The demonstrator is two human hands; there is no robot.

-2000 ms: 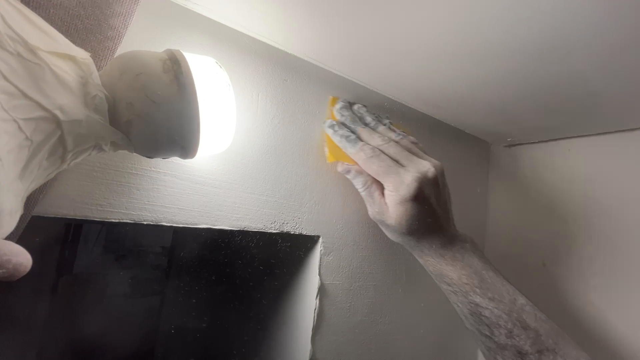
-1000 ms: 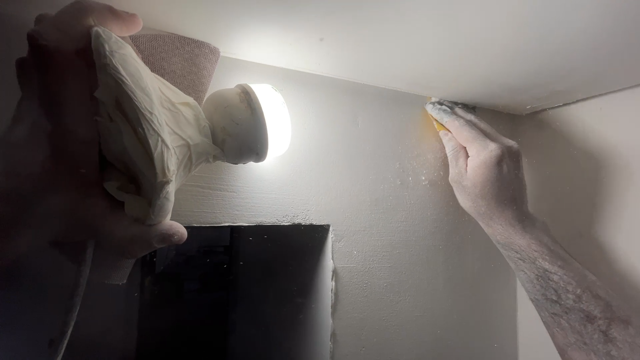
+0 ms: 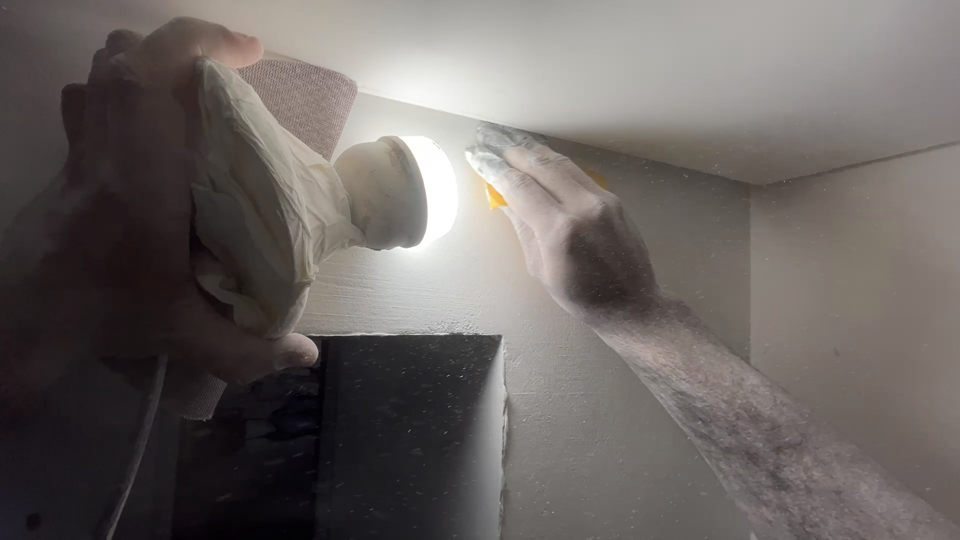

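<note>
My left hand [image 3: 142,225] grips a lit work lamp [image 3: 386,191] whose body is wrapped in pale, creased covering. A piece of brownish mesh-textured sheet [image 3: 304,101] is held along with it, jutting out above and below. My right hand [image 3: 577,225], its fingers coated in whitish dust, presses a yellow-orange sanding pad or sheet [image 3: 495,197] flat to the plastered wall [image 3: 592,420], just under the ceiling edge. Most of the pad is hidden beneath the fingers. The lamp's bright face is close to the fingertips, left of them.
A dark rectangular opening [image 3: 409,435] with rough plaster edges lies below the lamp. The ceiling [image 3: 712,82] slopes across the top and meets a side wall [image 3: 862,300] at the right corner. A cable [image 3: 142,450] hangs from the lamp side. Dust specks float in the air.
My right hand has moved left along the ceiling edge from nearer the corner, with the yellow-orange pad. The lamp and my right hand are now closer together.
</note>
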